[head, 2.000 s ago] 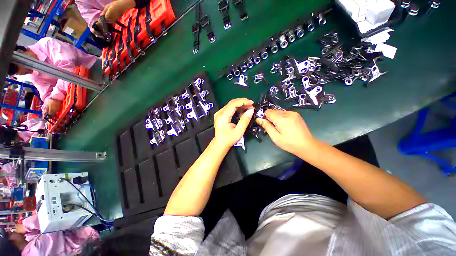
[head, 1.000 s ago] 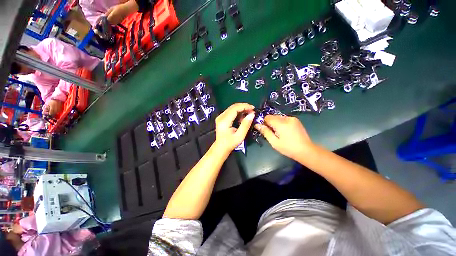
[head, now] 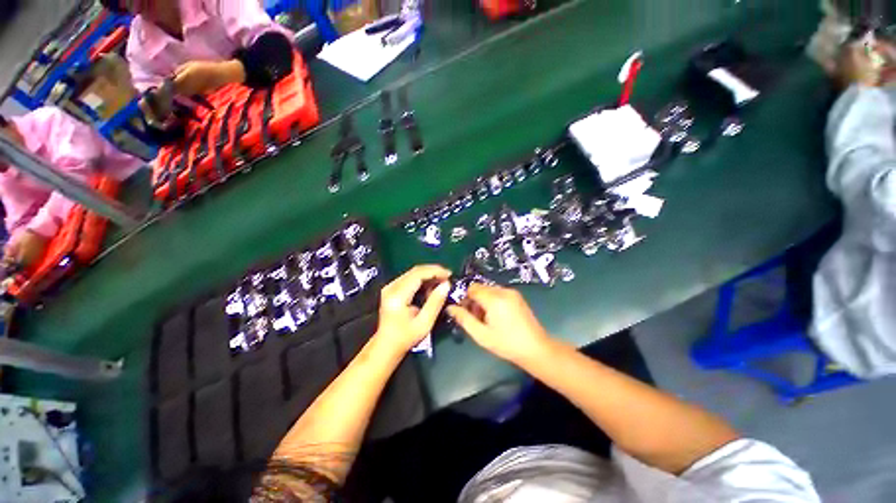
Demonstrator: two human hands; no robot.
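Note:
My left hand (head: 413,307) and my right hand (head: 499,319) meet over the green mat, fingertips close together. They hold a small black-and-silver part (head: 457,293) between them, mostly hidden by the fingers. A tangled heap of black-and-silver parts (head: 531,241) lies just beyond and right of my hands. A black compartment tray (head: 260,393) is at the left. Several modules with pale looped tabs (head: 295,285) sit in rows in its far right part. A small pale piece (head: 423,344) lies below my left hand.
A line of small shiny parts (head: 481,190) lies behind the heap. A white block (head: 614,144) and white slips (head: 641,200) are to its right. Black straps (head: 389,128) lie mid-bench. A red-orange carrier (head: 241,126) and people in pink are beyond. Another person (head: 865,216) and a blue stool (head: 752,339) are right.
The view has shifted, so the bench appears lower and further left, and the person at the right is now in view. My hands stay together on the part.

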